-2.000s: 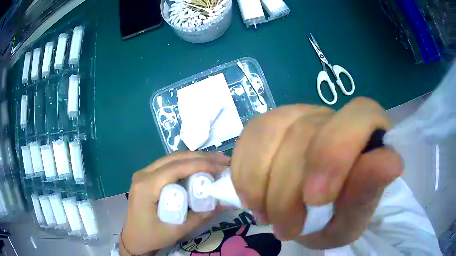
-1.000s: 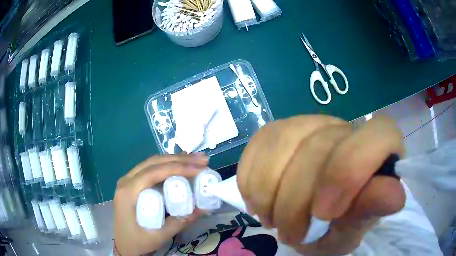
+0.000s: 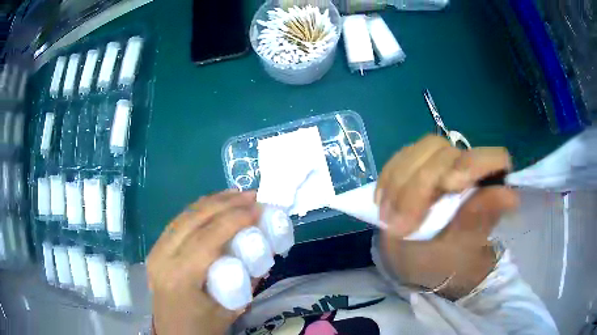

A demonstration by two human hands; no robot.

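My left hand (image 3: 196,252) holds three white housings (image 3: 252,252) side by side, their rounded end faces turned up towards me. My right hand (image 3: 442,196) is closed around a white wiping cloth (image 3: 359,203), rolled to a cone that points left, with a black section between the fingers and a pale tail trailing right. The cone's tip is apart from the housings, over the right edge of the white cloth squares (image 3: 294,163) in the small clear box (image 3: 238,139).
A clear blister tray (image 3: 147,124) with rows of white housings lies left. A swab tub (image 3: 296,70), black phone (image 3: 219,33) and two wrapped white blocks (image 3: 372,40) are at the back. Scissors (image 3: 456,138) lie partly behind my right hand. A blue edge (image 3: 546,62) stands right.
My right hand has drawn back right, taking the cone's tip off the housings' end faces. The left hand has tilted the three housings. The view has shifted, so the bench items sit further right and lower.
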